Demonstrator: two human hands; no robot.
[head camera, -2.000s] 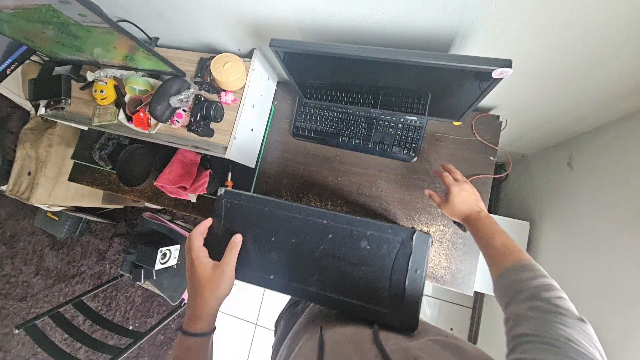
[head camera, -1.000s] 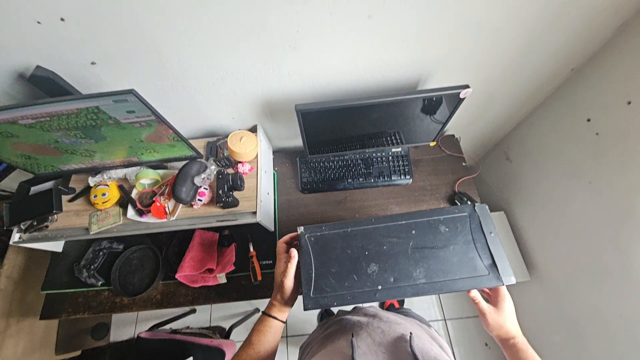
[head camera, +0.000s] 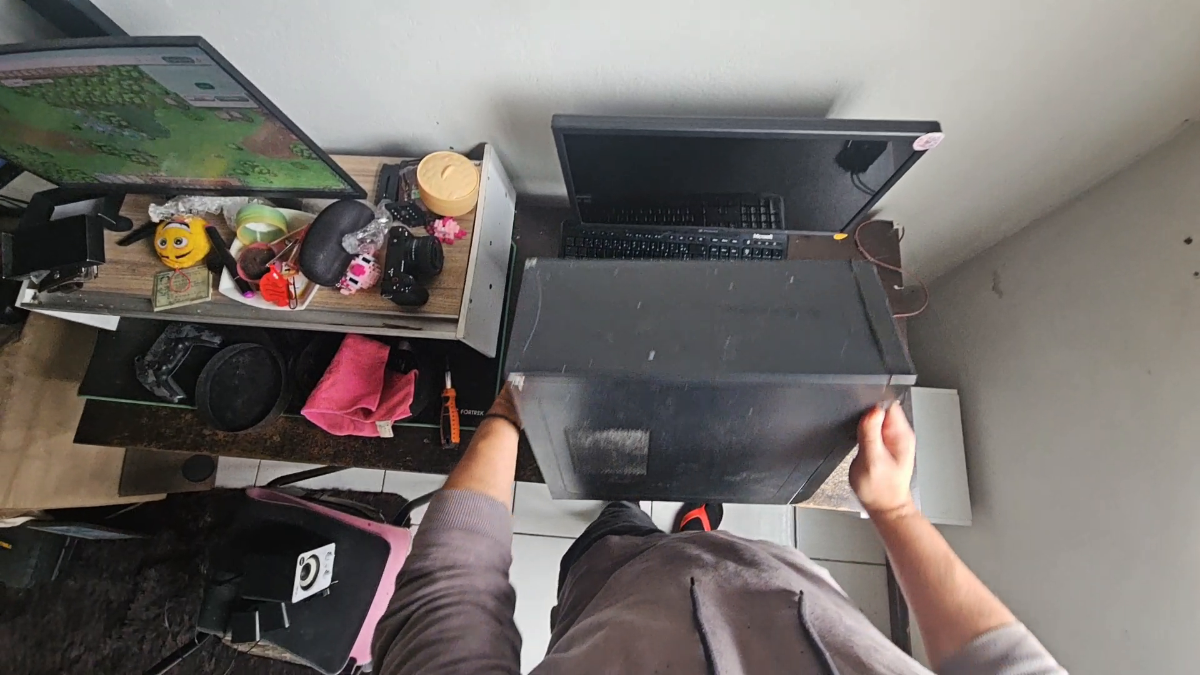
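Note:
A black computer tower case (head camera: 703, 323) is in front of me, its top and a side face with a scuffed patch both showing. At its left edge is my left hand (head camera: 504, 405), mostly hidden behind the case. My right hand (head camera: 884, 455) grips its right edge near the corner, the fingers curled. Behind the case stand a black keyboard (head camera: 675, 244), partly covered by it, and a dark monitor (head camera: 712, 173).
Left of the case, a wooden shelf (head camera: 441, 323) holds a camera, toys and a round box. Below it lie a pink cloth (head camera: 356, 389), an orange-handled screwdriver (head camera: 450, 412) and a game controller (head camera: 172, 361). A wall rises at right (head camera: 1078, 375).
The case has tipped so that its side face now shows. My right hand, off the case two seconds ago, is on its right edge. The view has shifted.

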